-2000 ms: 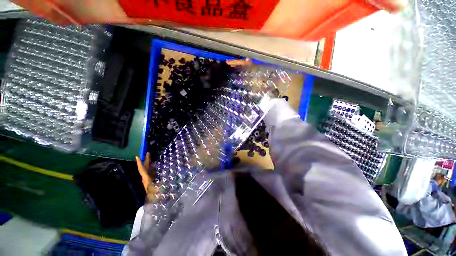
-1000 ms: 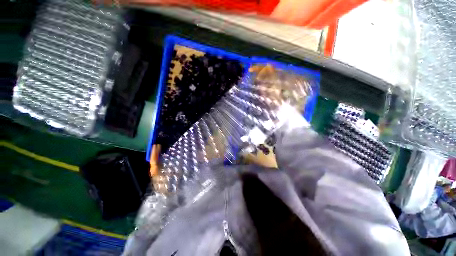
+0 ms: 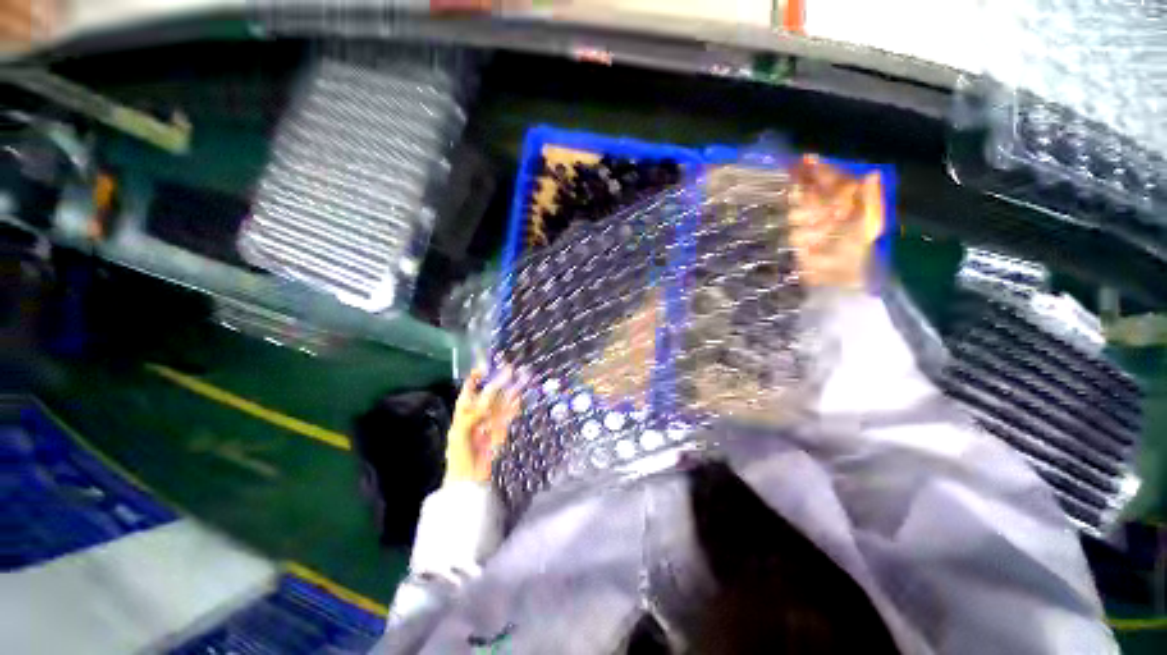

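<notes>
A clear blister tray (image 3: pixel 602 301) lies tilted over the two blue parts bins (image 3: pixel 520 211), blurred by motion. Most of its pockets look see-through and silvery. My left hand (image 3: pixel 484 416) holds its lower left edge. My right hand (image 3: pixel 834 224) is at its right edge, over the right bin; its fingertips are blurred. Small black parts (image 3: pixel 618 183) show in the left bin behind the tray. Tan cardboard liner (image 3: pixel 627 358) shows through the tray.
A stack of empty blister trays (image 3: pixel 352 179) stands at the left. Dark-dotted filled trays (image 3: pixel 1043 384) lie at the right. A black object (image 3: pixel 407 454) is below left. Clear trays (image 3: pixel 1088 115) are at the upper right, blue crates (image 3: pixel 77 486) at the lower left.
The view has shifted, so the bins and stack appear further right. The tray is turned flatter and spread across both bins. My right hand has moved to the bins' right side.
</notes>
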